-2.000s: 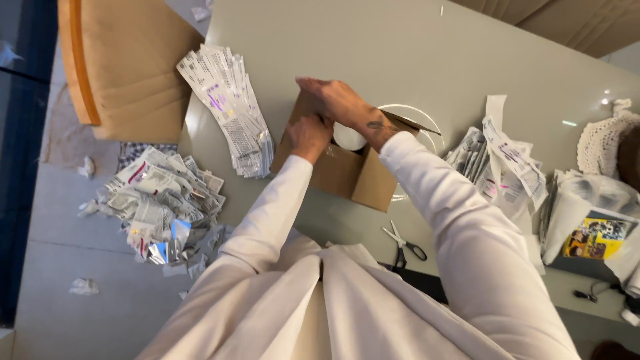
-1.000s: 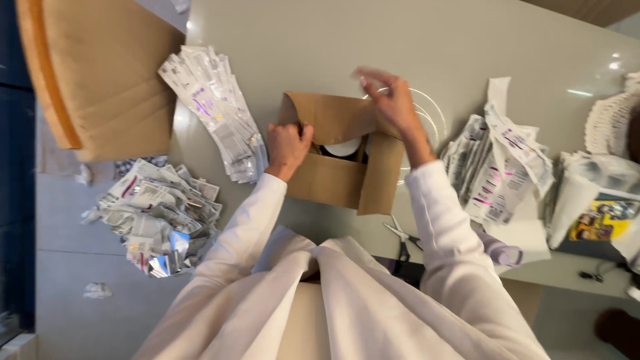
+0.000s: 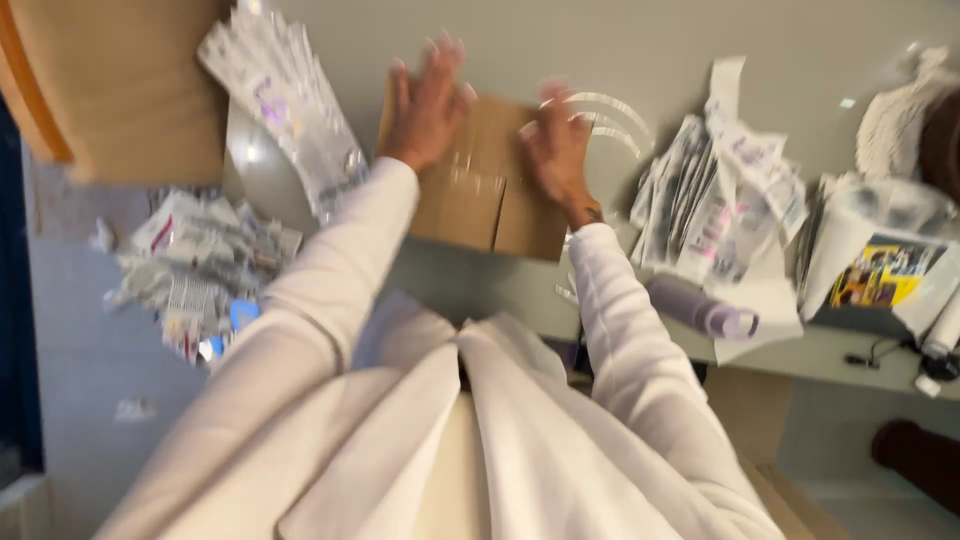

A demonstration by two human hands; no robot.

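Observation:
A cardboard box [image 3: 480,195] sits on the grey table with its top flaps folded down; what lies inside is hidden. Over its left part is my left hand [image 3: 429,112], blurred, fingers spread and pointing away from me. My right hand [image 3: 556,154] is at the right side of the box, its fingers apart and slightly bent, also blurred. Neither hand is closed around anything. Whether the fingertips press on the cardboard cannot be told. Pale curved lines, perhaps reflections, show on the table just right of the box.
Flat printed plastic packets [image 3: 289,105] lie left of the box, and a crumpled heap of similar ones [image 3: 195,262] is lower left. More packets [image 3: 705,187], a lilac bottle [image 3: 697,306] and a clear bag with a yellow print [image 3: 885,270] are at right. A large brown cardboard piece [image 3: 135,90] stands upper left.
The box flaps, open over a round white thing a second ago, are now folded down. My left hand has moved from the box's left edge to above its top. The scissors seen before are no longer visible.

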